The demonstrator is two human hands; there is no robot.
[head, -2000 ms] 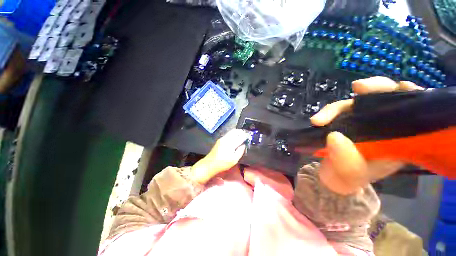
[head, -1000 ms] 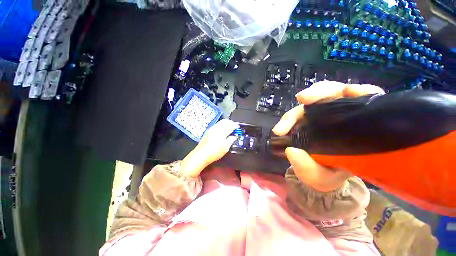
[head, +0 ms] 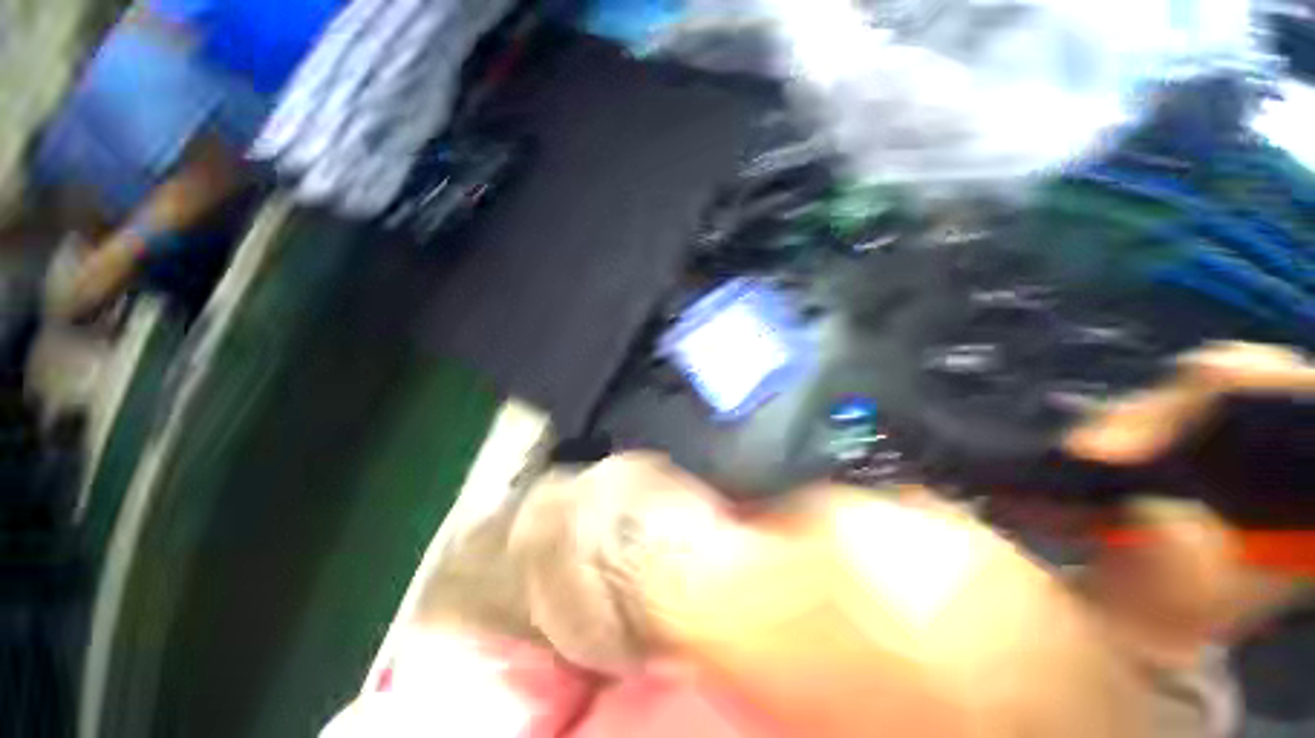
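The whole view is motion-blurred. My left hand [head: 923, 591] is large and close to the camera across the bottom centre; its fingers are too blurred to tell whether it holds anything. My right hand [head: 1175, 555] is at the right edge, around the black and orange-red electric screwdriver [head: 1269, 454], which is cut off by the edge. A small blue and shiny part [head: 855, 425] shows on the bench just above my left hand. Blurred black housings [head: 973, 353] lie beyond it. The blue screw tray [head: 738, 349] with whitish screws sits left of them.
Black mat [head: 591, 216] lies left of the tray, with grey-white plates [head: 368, 108] behind. A clear plastic bag [head: 995, 87] is at the back, circuit boards [head: 1226, 231] back right. The green conveyor [head: 303, 433] runs at left. Another person's arm [head: 159, 224] shows far left.
The view has swung and blurred, so the bench things appear further right. My left hand has left the housing and come up close to the camera. The screwdriver appears further right.
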